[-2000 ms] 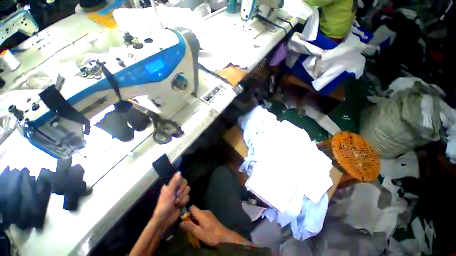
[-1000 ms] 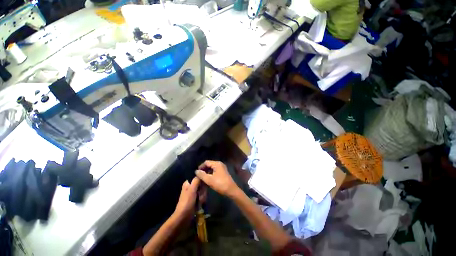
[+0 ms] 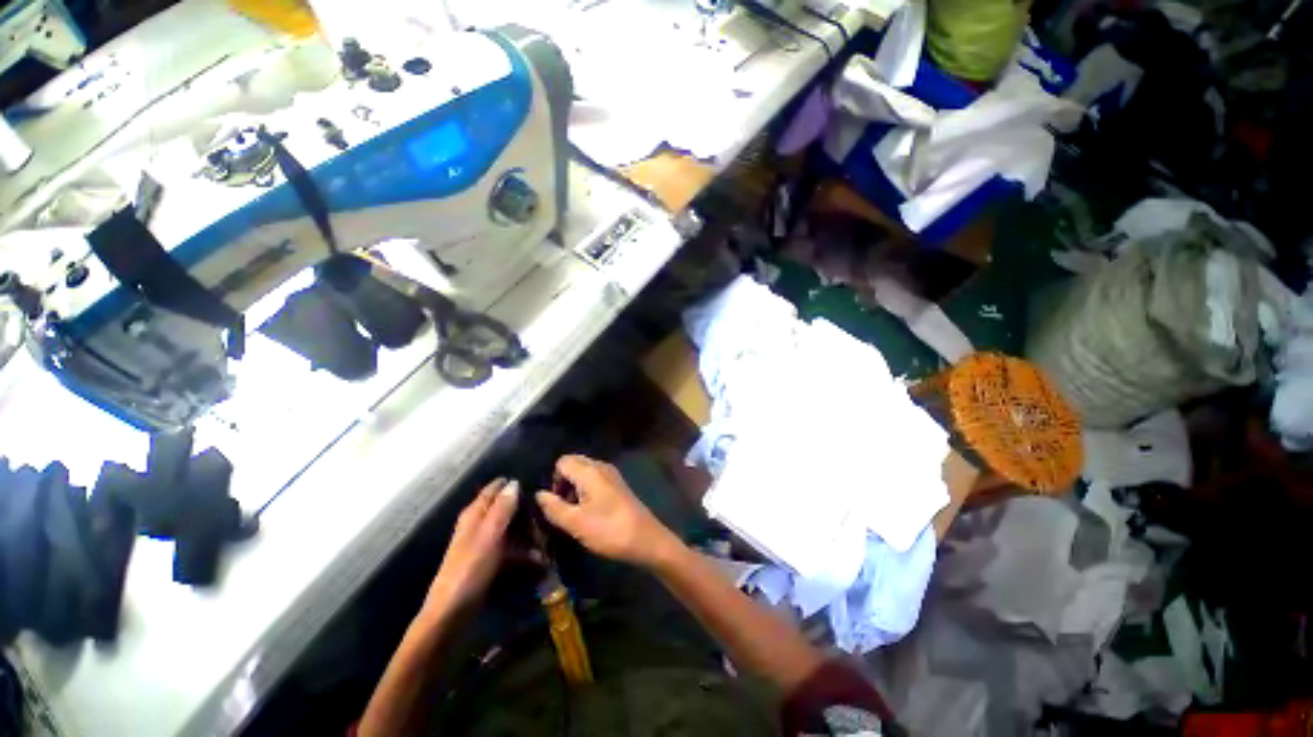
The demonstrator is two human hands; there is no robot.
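Note:
My left hand (image 3: 483, 536) and my right hand (image 3: 602, 507) are close together over my lap, below the table's front edge. A small dark fabric piece (image 3: 529, 497) shows faintly between the fingertips of both hands; its outline is lost against the dark lap. A tool with an amber-yellow handle (image 3: 567, 635) stands below the hands, handle towards me, its thin metal shaft pointing up to the fabric. No finger is on the handle.
A white and blue sewing machine (image 3: 418, 151) stands on the white table (image 3: 367, 482). Shears (image 3: 475, 347) and dark pieces (image 3: 324, 320) lie by it. A dark heap (image 3: 65, 547) is at left. White cut fabric (image 3: 828, 446) and an orange woven top (image 3: 1015, 421) are at right.
My right hand has let go of the amber handle and moved up to the fingertips of my left hand. The dark piece, upright above my left hand before, is now low between both hands.

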